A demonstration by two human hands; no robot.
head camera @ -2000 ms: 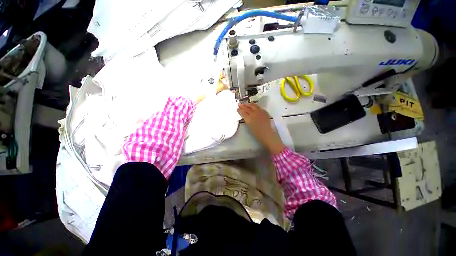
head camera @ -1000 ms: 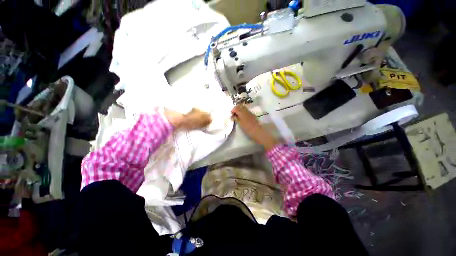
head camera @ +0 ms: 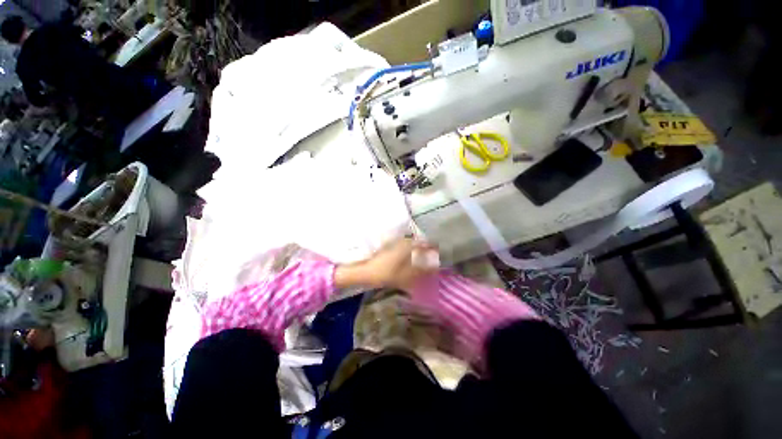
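The white garment [head camera: 309, 197] covers the table left of the needle and hangs over its front edge. The presser foot and needle [head camera: 410, 178] stand at its right edge. My left hand [head camera: 384, 264] lies on the garment's front edge near the table's front, fingers bent towards my right hand. My right hand [head camera: 422, 259] is blurred and meets it there. Whether either hand grips the cloth cannot be told. The white tape [head camera: 484, 225] runs from near the needle over the table edge to the tape roll [head camera: 669, 195].
The sewing machine [head camera: 514, 81] stands at the back. Yellow-handled snips [head camera: 483, 152] and a black smartphone [head camera: 559, 171] lie under and beside its arm. A stool [head camera: 750, 249] is at the right. Scraps [head camera: 566, 313] litter the floor. A white machine part or bin [head camera: 120, 231] stands at the left.
Both hands have moved from the needle area towards my lap and come together. The cloth lies more spread across the table, and the tape now sags over the front edge.
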